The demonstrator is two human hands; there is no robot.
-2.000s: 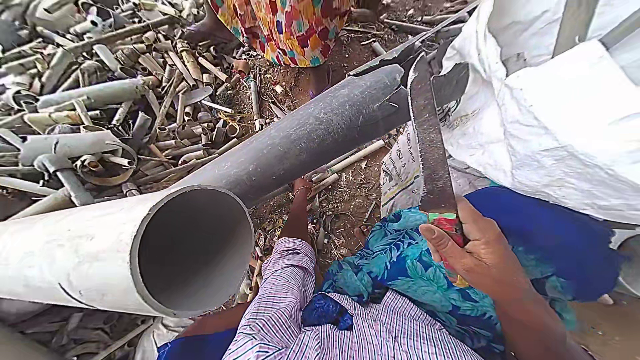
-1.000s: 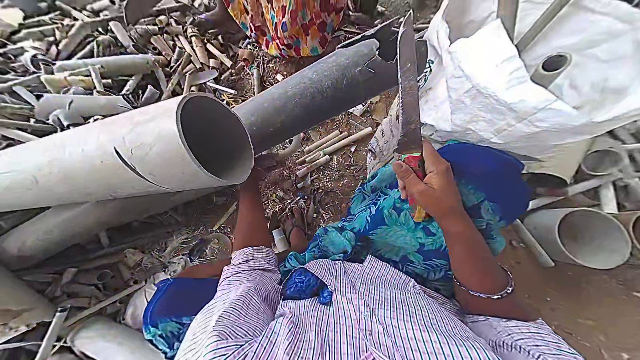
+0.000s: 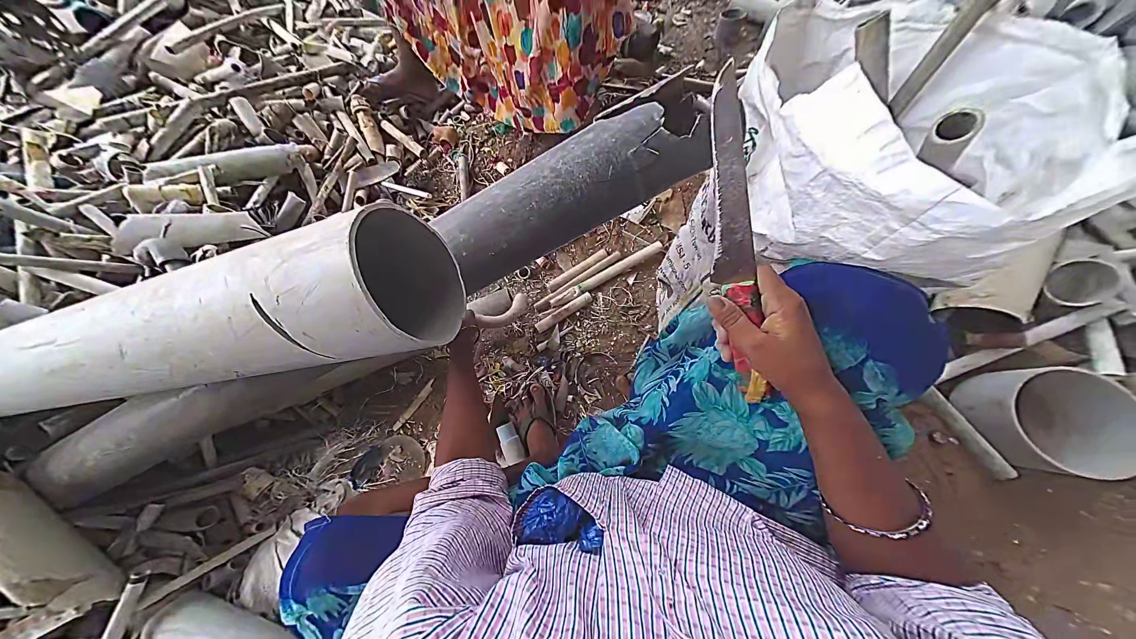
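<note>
In my right hand (image 3: pixel 768 333) is a handsaw (image 3: pixel 732 186) with a red and yellow handle, its worn blade pointing up and away from me. My left hand (image 3: pixel 464 333) is at the rim of a wide pale plastic pipe (image 3: pixel 231 311), mostly hidden behind it, so its grip does not show. The pale pipe has a dark slit in its side and its open end faces me. A dark grey pipe (image 3: pixel 559 182) with a jagged, broken far end extends from behind that rim. The saw blade stands in front of the broken end's right side.
Pipe scraps (image 3: pixel 204 160) are heaped at the left. A person in a patterned garment (image 3: pixel 524 53) is at the top. A white woven sack (image 3: pixel 923 186) with pipes stands at the right, above a wide pipe piece (image 3: pixel 1047 417). Thin pipes (image 3: pixel 595 280) lie on the ground between.
The view has shifted since two seconds ago. My right hand still holds the saw upright. My left hand, below the dark grey pipe earlier, is now at the pale pipe's rim.
</note>
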